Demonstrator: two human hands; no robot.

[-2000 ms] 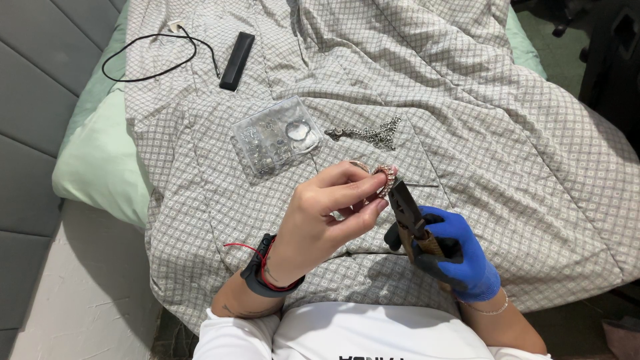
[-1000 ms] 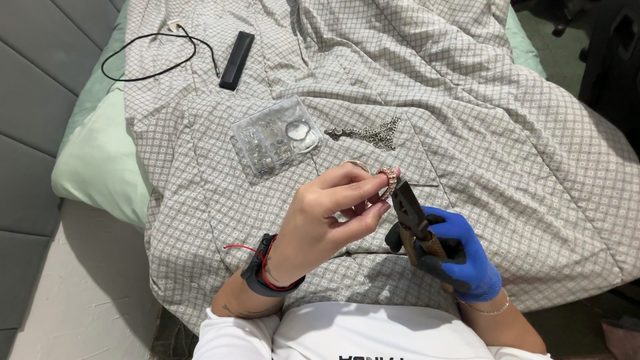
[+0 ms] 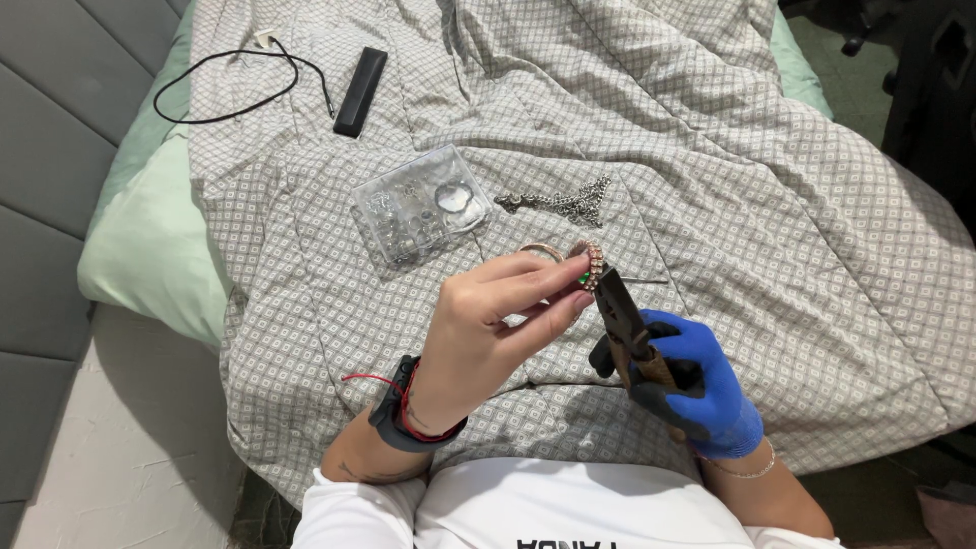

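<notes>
My bare left hand (image 3: 496,320) pinches a small curved piece of jewellery set with stones (image 3: 589,265) between thumb and fingers; a bit of green shows at its inner side. My right hand (image 3: 694,381), in a blue and black work glove, grips dark pliers (image 3: 627,316) by their worn handles. The tips of the pliers meet the edge of the jewellery; whether the jaws are closed on it I cannot tell. Behind my left fingers shows a thin gold-coloured ring or hoop (image 3: 542,248), partly hidden. A thin metal rod (image 3: 644,280) lies beyond the pliers' tip.
On the patterned quilt (image 3: 762,229) are a clear plastic box (image 3: 476,200) of small jewellery parts and a heaped metal chain (image 3: 576,204). Farther off lie a black oblong case (image 3: 361,91) and a black cord (image 3: 229,52). A green pillow (image 3: 152,252) is at the left.
</notes>
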